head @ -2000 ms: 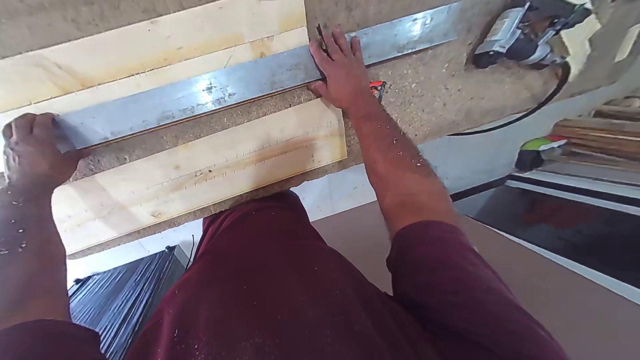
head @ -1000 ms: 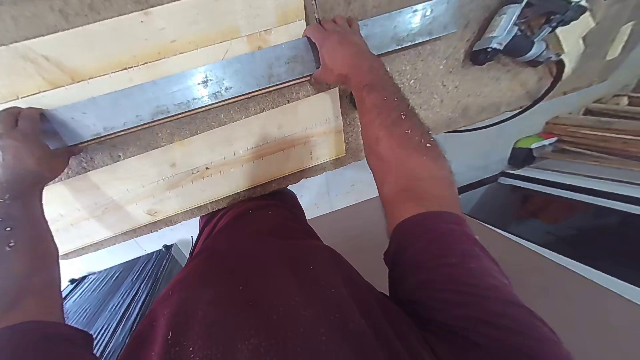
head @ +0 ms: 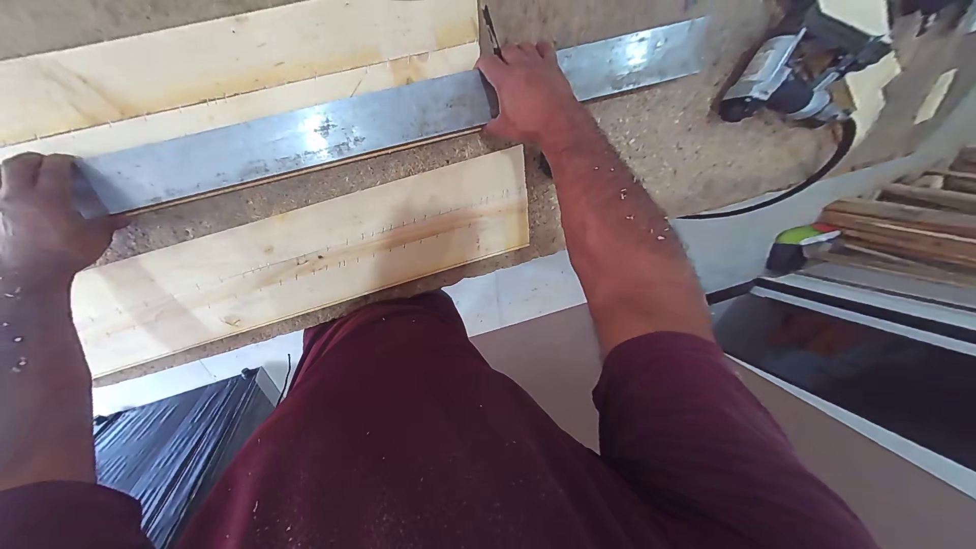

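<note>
A long metal straightedge (head: pixel 412 109) lies slantwise over a pale wooden board (head: pixel 267 61), whose lower edge shows just below it. My left hand (head: pixel 46 206) grips the straightedge's left end. Right of its middle, my right hand (head: pixel 530 91) is closed around its width, with a thin dark pointed tool (head: pixel 490 29) sticking up from the fingers; its kind is unclear. A separate board (head: pixel 328 252) with rows of short marks lies nearer my body.
A particleboard worktop (head: pixel 648 145) lies beneath the boards. At its right are a power tool (head: pixel 785 80) and a black cable (head: pixel 808 187). Wooden strips (head: pixel 900 229) and a dark glossy panel (head: pixel 854 366) lie lower right. A black-wrapped item (head: pixel 175 450) stands lower left.
My right hand has gone from lying with spread fingers on the straightedge to curling around it. The red item seen beside that wrist earlier no longer shows.
</note>
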